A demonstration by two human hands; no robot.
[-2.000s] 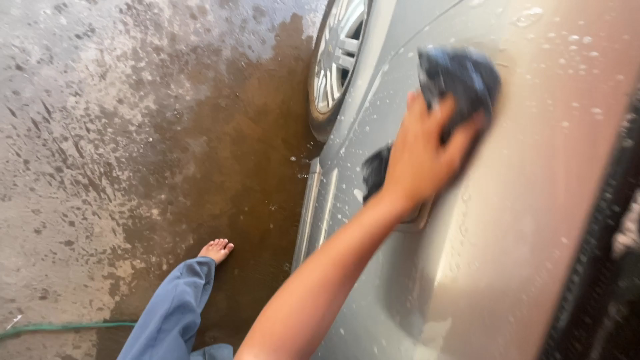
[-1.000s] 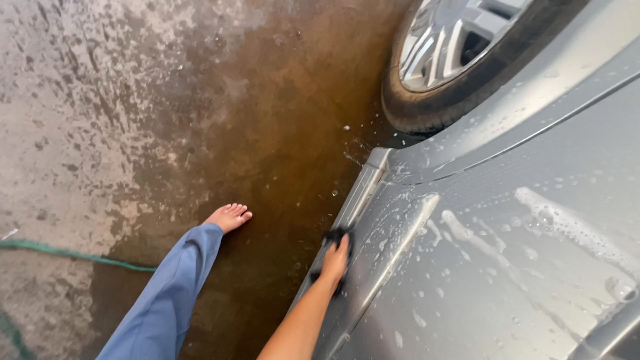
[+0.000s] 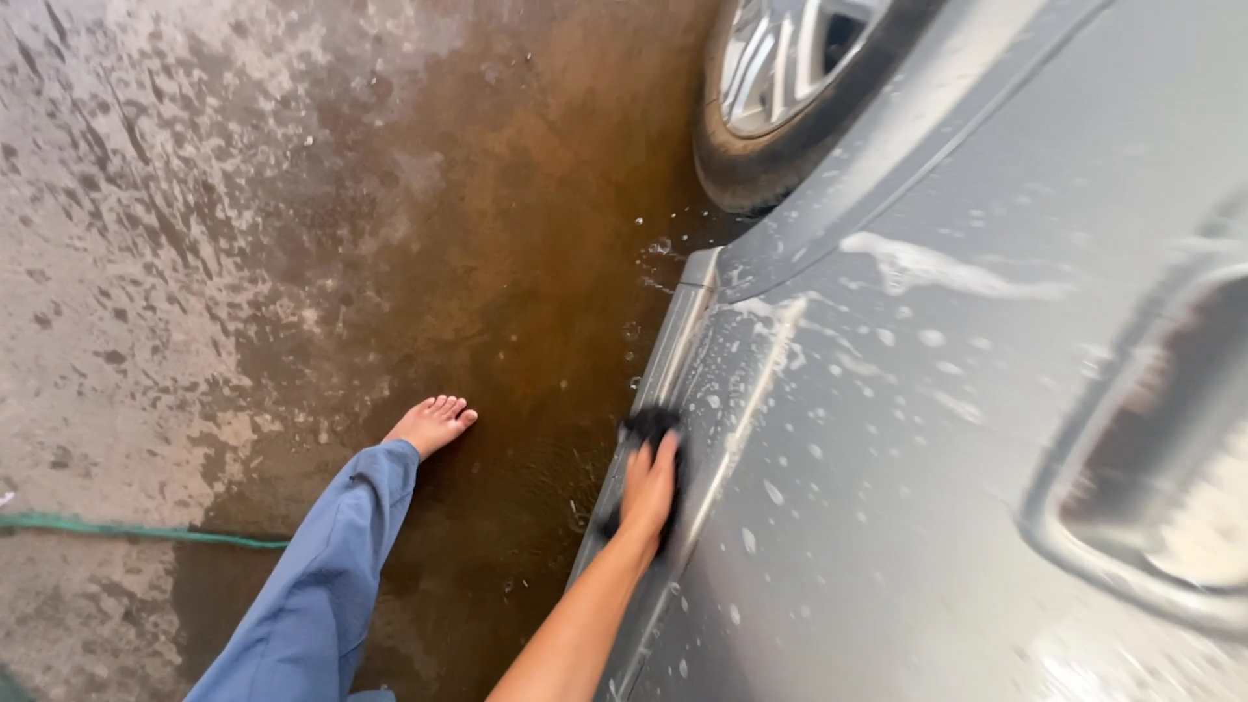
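Note:
My right hand (image 3: pixel 651 487) reaches in from the bottom of the view and presses a dark, shaggy wash cloth or sponge (image 3: pixel 655 425) against the lower side of a silver car. It touches the ribbed sill trim (image 3: pixel 673 361), below a raised moulding on the door. The fingers lie over the cloth, and motion blurs them. White suds and water drops dot the door panel (image 3: pixel 877 439) to the right, with a thicker streak of foam (image 3: pixel 936 271) higher up. My left hand is not in view.
A car wheel (image 3: pixel 780 107) stands at the top. My bare foot (image 3: pixel 431 423), under a blue trouser leg (image 3: pixel 331 556), is on the wet, brown-stained concrete floor (image 3: pixel 468 253). A green hose (image 3: pixel 146 531) lies at the left. What looks like a side mirror (image 3: pixel 1058 487) juts in at the right.
Two seconds ago my right hand held the cloth higher on the car's panel; now it is low on the sill. In the last second it has stayed along the sill. The view has shifted.

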